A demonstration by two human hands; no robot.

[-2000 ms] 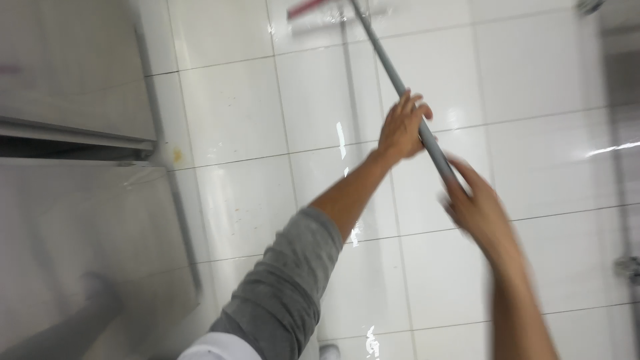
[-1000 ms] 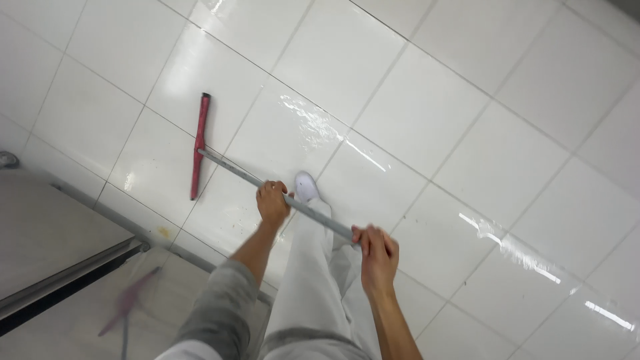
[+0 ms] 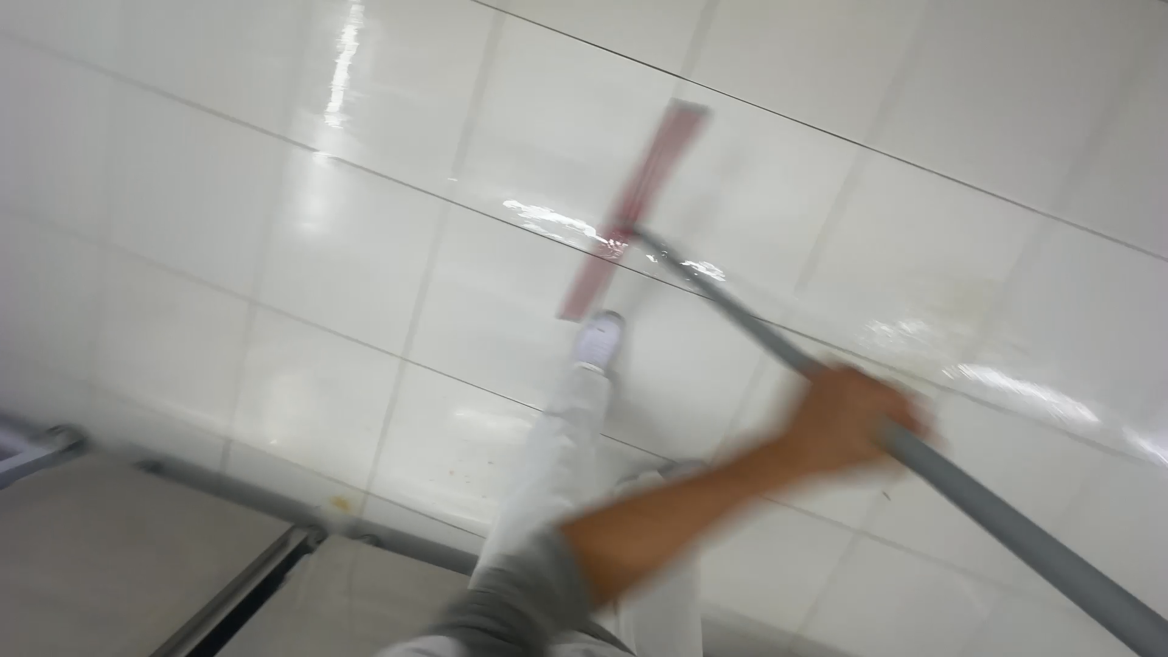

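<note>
My left hand (image 3: pixel 853 420) is closed around the grey pole (image 3: pixel 1022 534) of a floor squeegee, right of centre. The squeegee's red head (image 3: pixel 643 187) is blurred and lies slantwise on the white tiled floor, just beyond the toe of my white shoe (image 3: pixel 599 339). From the head the pole runs down to the right, past my hand and out at the lower right corner. My right hand is out of view. A grey sleeve (image 3: pixel 525 589) covers part of my left arm.
Glossy white floor tiles (image 3: pixel 182 319) show wet-looking bright patches. At the lower left stand metal-edged cabinets or appliances (image 3: pixel 246 584) with a dark gap between them. A yellowish spot (image 3: pixel 341 504) marks the floor beside them. My white trouser leg (image 3: pixel 579 420) reaches into the middle.
The squeegee head has moved from the left of my shoe to just beyond its toe. My right hand, on the pole in both earlier frames, has left the view. The view has shifted.
</note>
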